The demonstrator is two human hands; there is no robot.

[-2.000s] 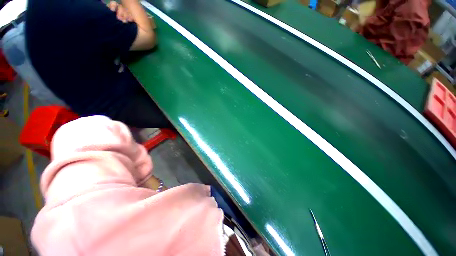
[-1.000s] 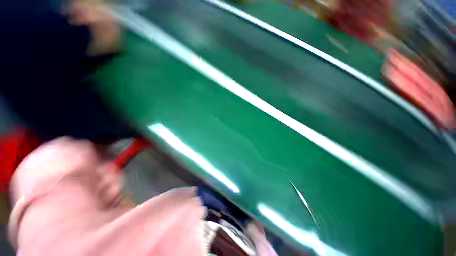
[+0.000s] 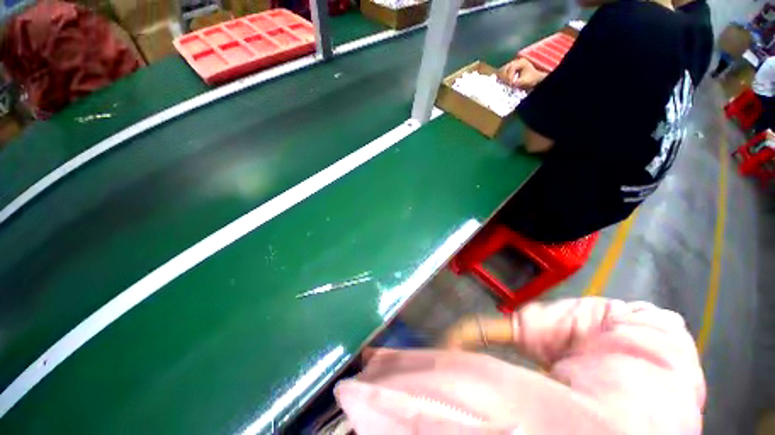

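Note:
Tweezers, or a similar thin pointed tool [image 3: 335, 285], lie alone on the glossy green workbench [image 3: 212, 327] near its front edge. No hand touches them. My right hand [image 3: 463, 333] is a blurred patch of wrist and hand below the bench edge, coming out of a fluffy pink sleeve [image 3: 608, 353]. A thin band is at that wrist. Its fingers are not clear. My left hand is not in view.
A white strip [image 3: 246, 223] edges the dark green conveyor. A pale post [image 3: 432, 64] rises from it. A worker in black [image 3: 608, 110] on a red stool [image 3: 544, 259] reaches into a box of white parts [image 3: 484, 89]. A red-pink tray [image 3: 246, 42] sits across.
The view has swung to the right. The worker in navy at left has gone out of view; the worker in black, the box and the post have come in. The tool still lies on the bench.

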